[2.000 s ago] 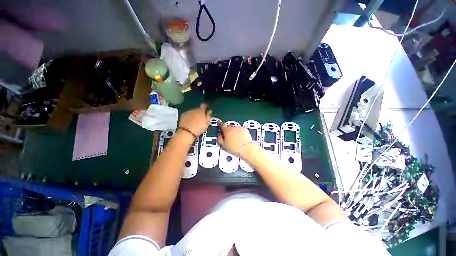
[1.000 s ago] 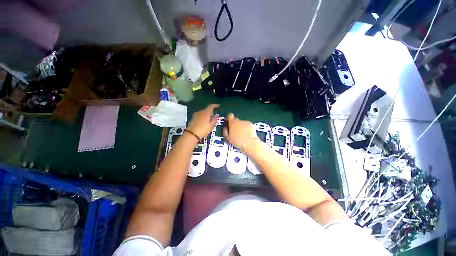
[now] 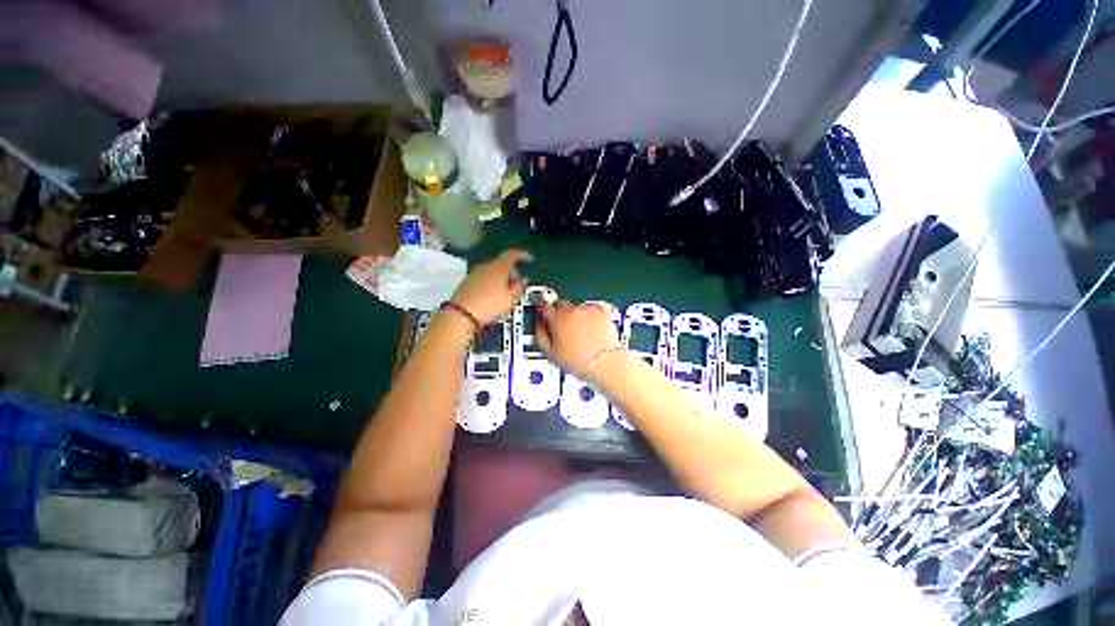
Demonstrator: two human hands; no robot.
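Several silver-white front panels with rounded ends, rectangular windows and round holes lie in a row on the dark green mat. My left hand [image 3: 493,291] is over the upper ends of the panels at the left of the row, fingers apart, thumb and index finger raised. My right hand [image 3: 577,333] is at the upper part of one front panel [image 3: 536,382], its fingertips on or just over it. It partly covers the neighbouring panel [image 3: 586,401]. Any small part in my fingertips is too small to tell.
Black housings [image 3: 660,202] are piled along the grey partition. A green bottle [image 3: 443,190], white tissue [image 3: 422,278], pink sheet [image 3: 251,308] and cardboard box [image 3: 389,202] are left. A metal-and-black housing [image 3: 911,294] and circuit boards with cables [image 3: 978,489] are right. A blue crate [image 3: 232,550] is lower left.
The view has shifted slightly, so the bench things appear further right. My left hand has opened a little above the panels. My right hand stays at the same panel.
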